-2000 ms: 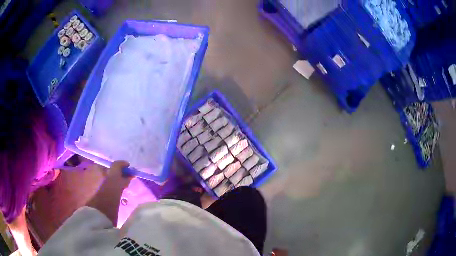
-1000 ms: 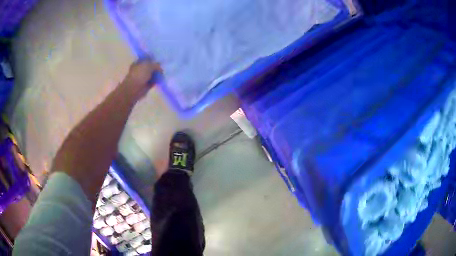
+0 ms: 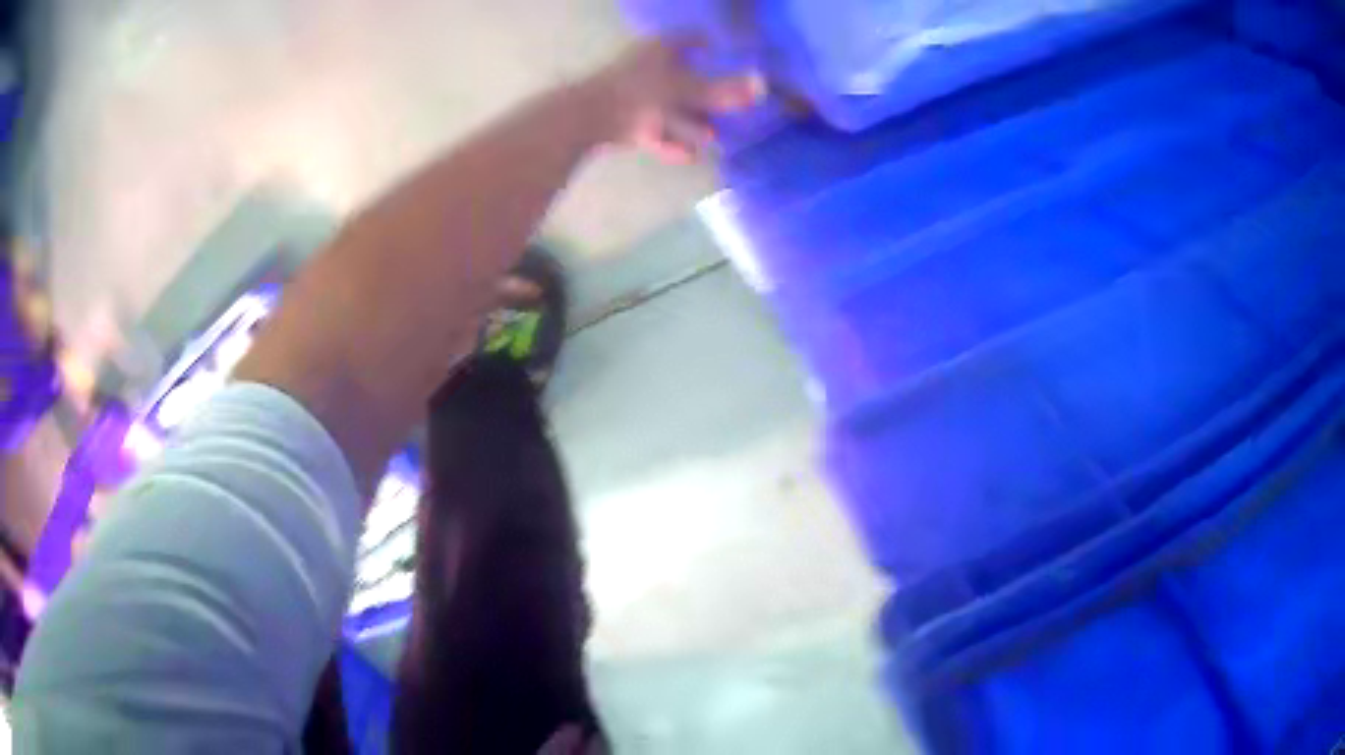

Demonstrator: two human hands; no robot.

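The blue crate (image 3: 885, 103) with a pale liner is at the top right, mostly cut off by the frame's upper edge. Its near corner lies over a stack of blue crates (image 3: 1033, 369). My left hand (image 3: 686, 103) reaches up from the lower left in a white sleeve and is at this corner. Its fingers look apart and not closed round the rim, but they are blurred; whether they touch the crate is unclear. My right hand is not seen; a small skin-toned patch at the bottom edge cannot be identified.
My leg in dark trousers (image 3: 494, 561) and my dark shoe (image 3: 524, 325) are on the grey floor (image 3: 693, 546). Part of a blue crate with glaring white contents (image 3: 387, 538) shows behind my arm. A white label (image 3: 733, 239) sticks out at the stack's left side.
From the left, the lined crate has moved right and up, over the crate stack. My left hand moved with it, and its fingers have loosened from the rim. The view has swung right.
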